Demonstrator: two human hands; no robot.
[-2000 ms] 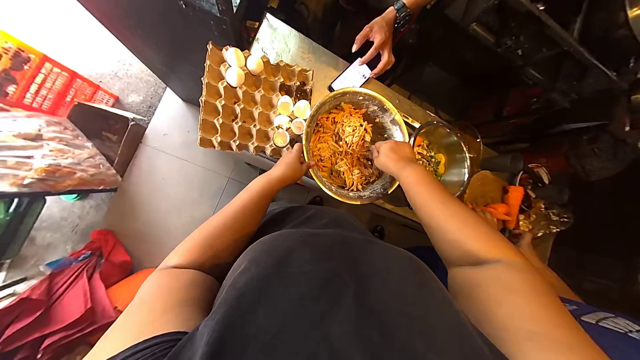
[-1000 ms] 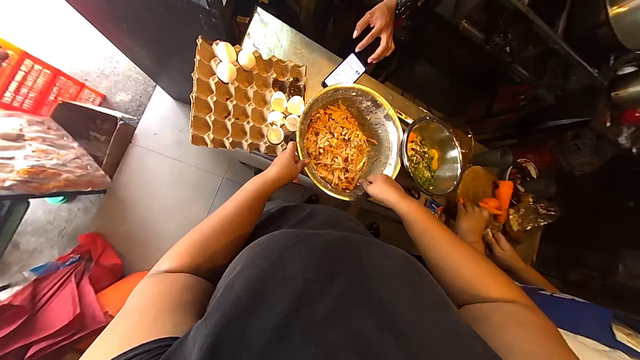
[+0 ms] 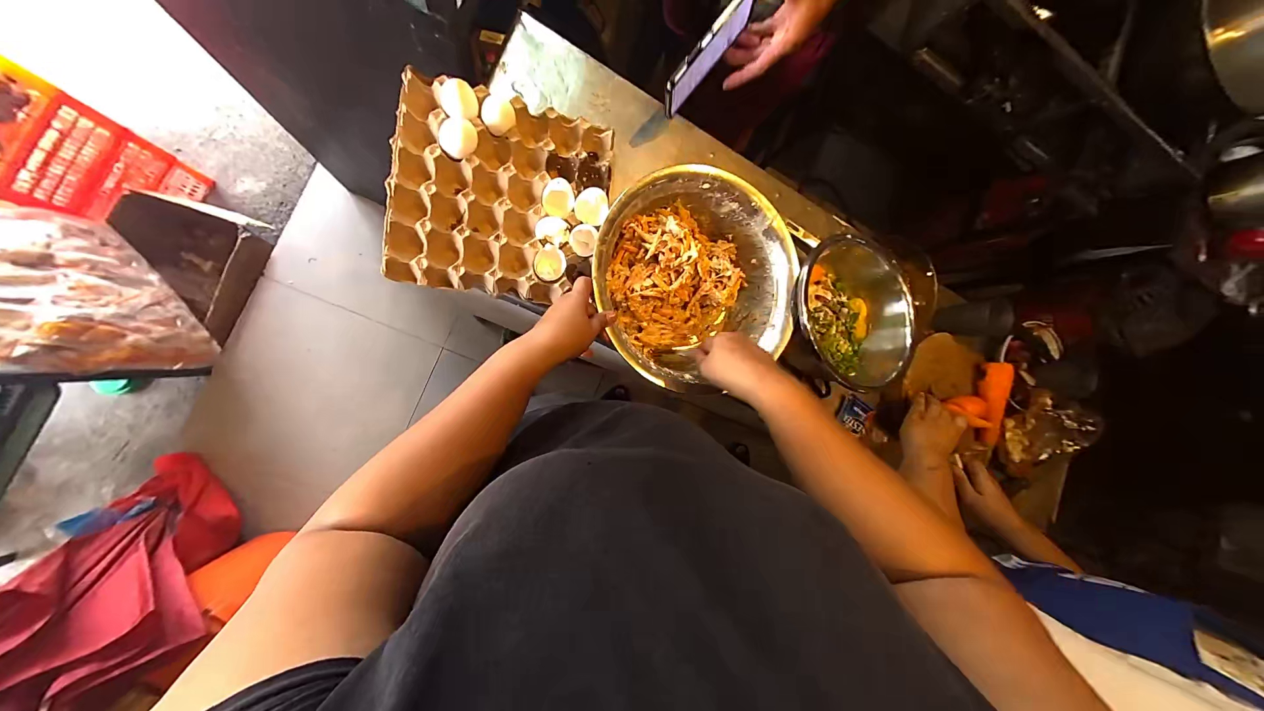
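My left hand (image 3: pixel 573 321) grips the left rim of a round metal bowl (image 3: pixel 765 267). Inside the bowl lies a heap of orange shredded mixture (image 3: pixel 671 281), mostly on the left side. My right hand (image 3: pixel 733 363) is at the lower part of the bowl, its fingers down inside against the mixture's edge; whether they hold anything is hidden. Just right of it stands a smaller metal bowl (image 3: pixel 889 306) with chopped greens and something yellow. A cardboard egg tray (image 3: pixel 454 207) on the left carries a few whole eggs (image 3: pixel 457 137) and several opened eggshells (image 3: pixel 591 205).
Beyond the counter (image 3: pixel 573 69), another person's hand (image 3: pixel 780 39) is beside a phone (image 3: pixel 706 59). At right, a co-worker's hands (image 3: pixel 930 430) handle carrots (image 3: pixel 995 395) near a round board (image 3: pixel 943 365). A red crate (image 3: pixel 79 148) and bagged meat (image 3: pixel 89 296) are at far left.
My right hand has moved from the mixture to the bowl's rim and then inside its lower edge. The phone, lying on the counter earlier, is now raised and tilted.
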